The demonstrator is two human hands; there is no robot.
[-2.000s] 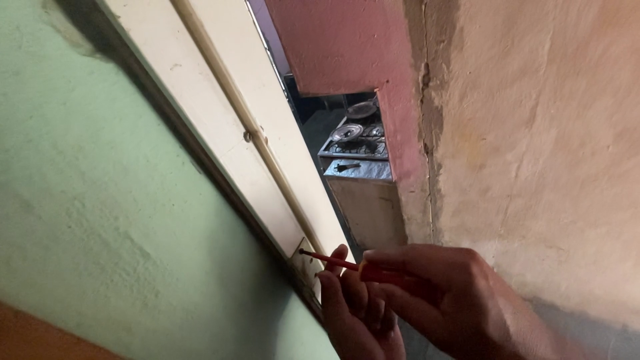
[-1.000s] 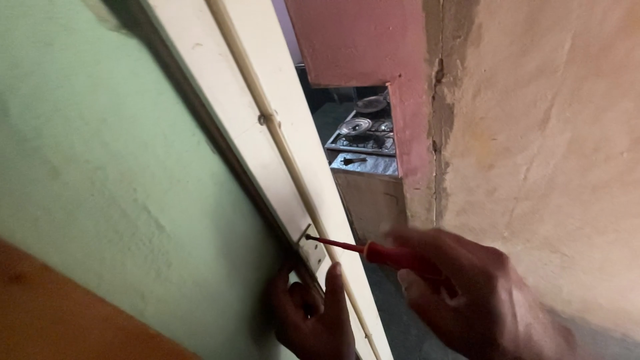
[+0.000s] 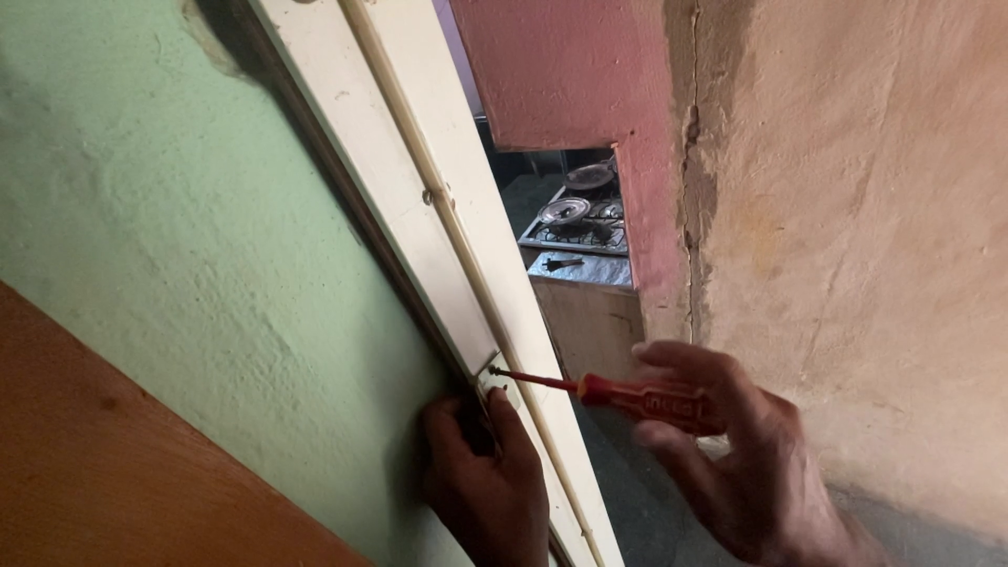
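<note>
My right hand is around the red handle of an Ingco screwdriver, with the fingers partly lifted off it. The screwdriver's tip meets a screw at the upper end of a small plate on the white door frame. Just below the screw, my left hand pinches the plate or the frame's edge between thumb and fingers; which of the two is hidden. A long, thin beige strip runs down the frame beside the plate.
A green wall adjoins the frame on the left, with a brown wooden panel at lower left. Through the opening stands a stove with metal lids, beyond a pink wall. A cracked tan wall rises at right.
My left hand has moved from beneath the screwdriver to the frame's left edge, its thumb now nearer the screw. The fingers of my right hand have loosened on the handle.
</note>
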